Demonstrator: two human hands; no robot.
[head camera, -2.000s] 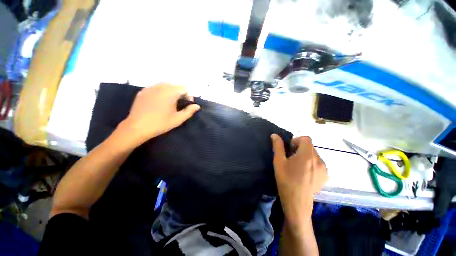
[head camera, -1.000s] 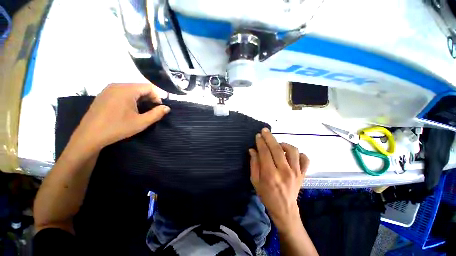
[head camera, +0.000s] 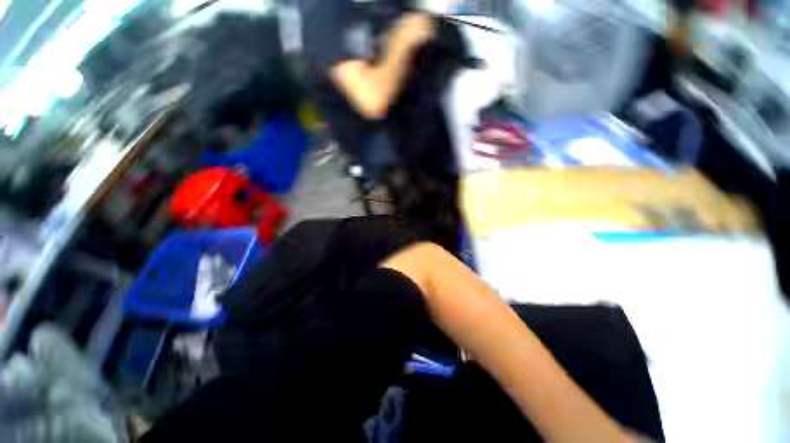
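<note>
The black garment panel (head camera: 598, 363) lies on the white table (head camera: 719, 329) at the lower right, and its far edge and right side show. My bare left forearm reaches across it towards the bottom edge of the picture. My left hand is cut off by that edge. My right hand is out of the picture. The sewing machine is not in view. The picture is blurred.
A yellow-brown taped bundle (head camera: 606, 199) lies along the table's far edge. Beyond it are red-handled scissors (head camera: 502, 138). Another person (head camera: 372, 86) in black is at the top. A blue basket (head camera: 186, 272) and a red object (head camera: 216, 199) are on the left.
The camera has swung far to the left, so the machine, phone, snips and both my hands have left the picture. The cloth and left forearm now show at the lower right.
</note>
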